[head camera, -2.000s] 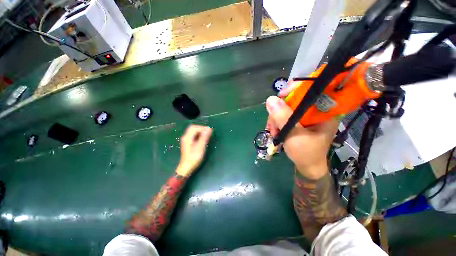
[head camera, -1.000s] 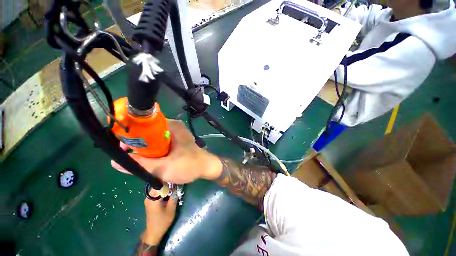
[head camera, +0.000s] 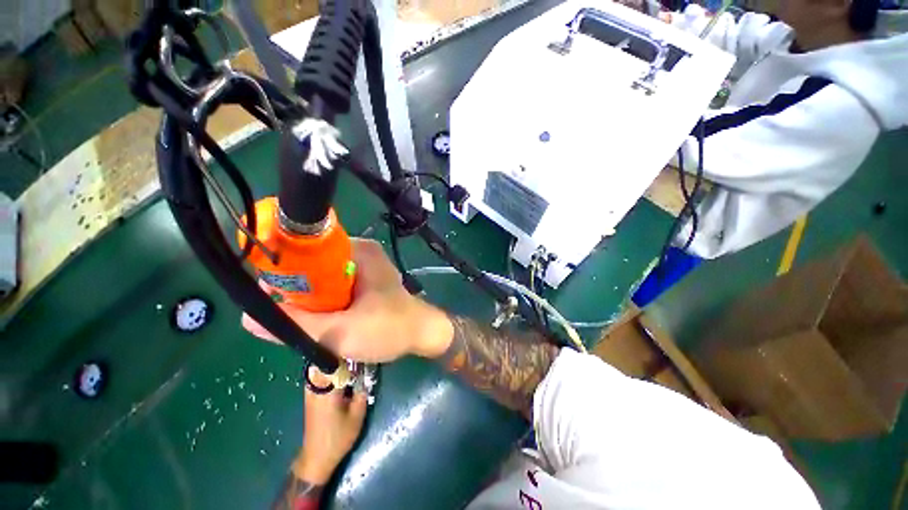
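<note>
My right hand (head camera: 373, 314) is wrapped around the orange body of the electric screwdriver (head camera: 304, 261), held upright above the green belt. The screw-feed nozzle (head camera: 343, 377), with a small black hose loop, points down from it. My left hand (head camera: 332, 428) is directly under the nozzle; its fingertips are hidden behind the nozzle, and I cannot tell what they hold. Two black-ringed housings with pale faces (head camera: 191, 315) lie on the belt at the left. Small screws (head camera: 234, 403) are scattered between them and my left hand.
A white screw feeder machine (head camera: 577, 129) stands right of the driver. Black cables and a hose hang around the driver. Another worker's white sleeve (head camera: 787, 149) is at the upper right. An open cardboard box (head camera: 796, 349) is at the lower right. A wooden ledge (head camera: 90, 189) runs along the far side.
The view has turned right since the oldest frame. My left hand has moved from the open belt to under the nozzle. In the last second the hands have barely changed relative to each other.
</note>
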